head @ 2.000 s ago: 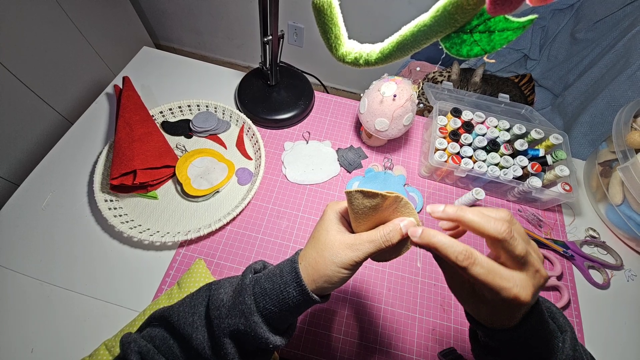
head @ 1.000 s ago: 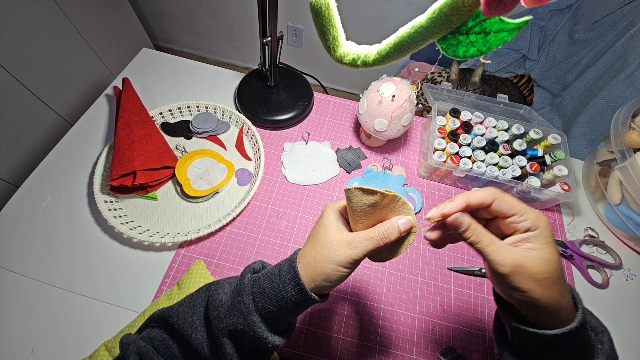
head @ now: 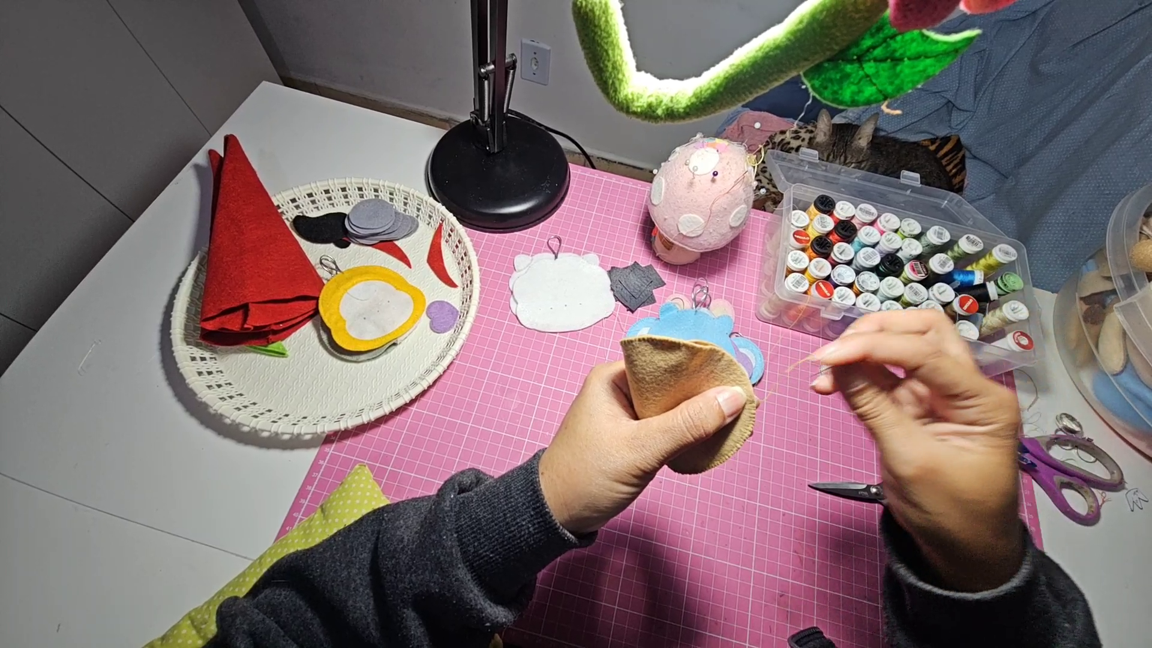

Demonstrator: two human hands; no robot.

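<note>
My left hand (head: 621,441) grips a folded tan felt piece (head: 684,387) with stitching along its curved edge, thumb on its right side. To the right, my right hand (head: 918,405) pinches a fine tan thread (head: 774,387) between thumb and forefinger; a needle is too small to tell for sure. The thread runs toward the felt's right edge. Behind the tan piece, a blue felt shape (head: 679,324) with a wire loop is partly hidden. A white felt shape (head: 562,292) and dark grey felt pieces (head: 635,286) lie farther back on the pink cutting mat (head: 468,504).
A white woven tray (head: 270,409) holds red, yellow and grey felt. A lamp base (head: 498,175), mushroom pincushion (head: 702,202) and thread box (head: 900,261) stand behind. Purple-handled scissors (head: 1071,472) and dark blades (head: 846,491) lie at right. A cat (head: 864,153) rests beyond the table.
My right hand has moved away from the tan felt to the right since two seconds ago, with thread in its fingers. My left hand still holds the felt in about the same place.
</note>
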